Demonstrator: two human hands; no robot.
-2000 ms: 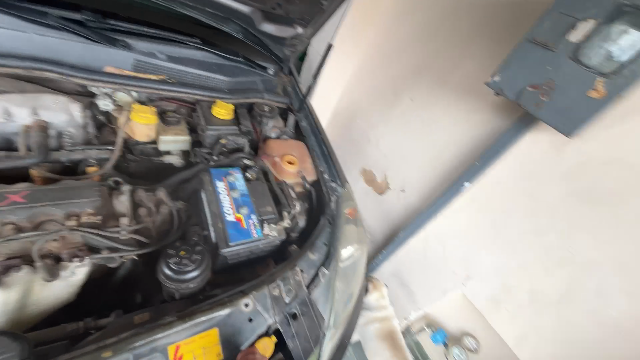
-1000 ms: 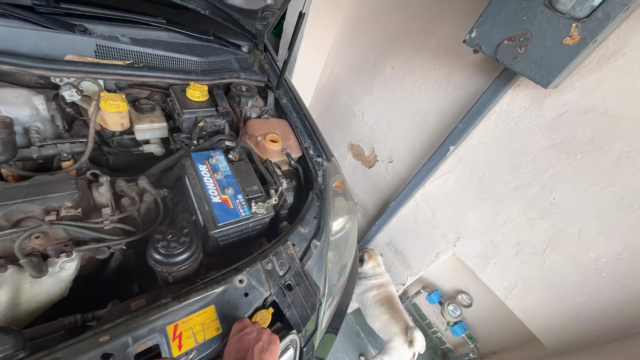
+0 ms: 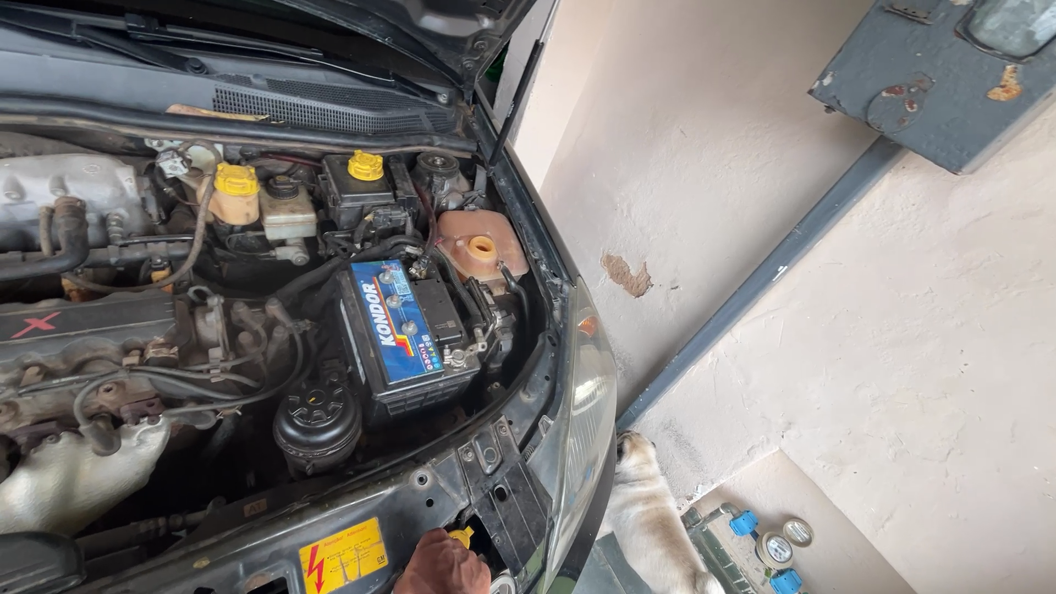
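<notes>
One of my hands, seemingly my right hand [image 3: 443,564], is at the bottom edge, over the car's front panel [image 3: 429,487]. Its fingers touch or lie right beside a small yellow cap [image 3: 462,536] in an opening of that panel; the fingertips are hidden, so a grip cannot be told. My other hand is out of view. Above sits the car battery [image 3: 396,322] with a blue label. To its right, the pinkish coolant tank [image 3: 487,231] has an uncovered filler neck [image 3: 482,247]. A round black reservoir [image 3: 318,425] stands left of the battery.
The raised hood [image 3: 429,25] and its thin strut [image 3: 517,99] are at the top. Right of the headlight [image 3: 590,388] stands a pale wall [image 3: 907,330] with a grey metal box [image 3: 932,82]. A light-coated dog [image 3: 652,520] is near the water meters [image 3: 775,549].
Two seconds ago no hand showed by the yellow cap; one second ago a hand was there, and it remains beside the cap. The view has shifted and steadied.
</notes>
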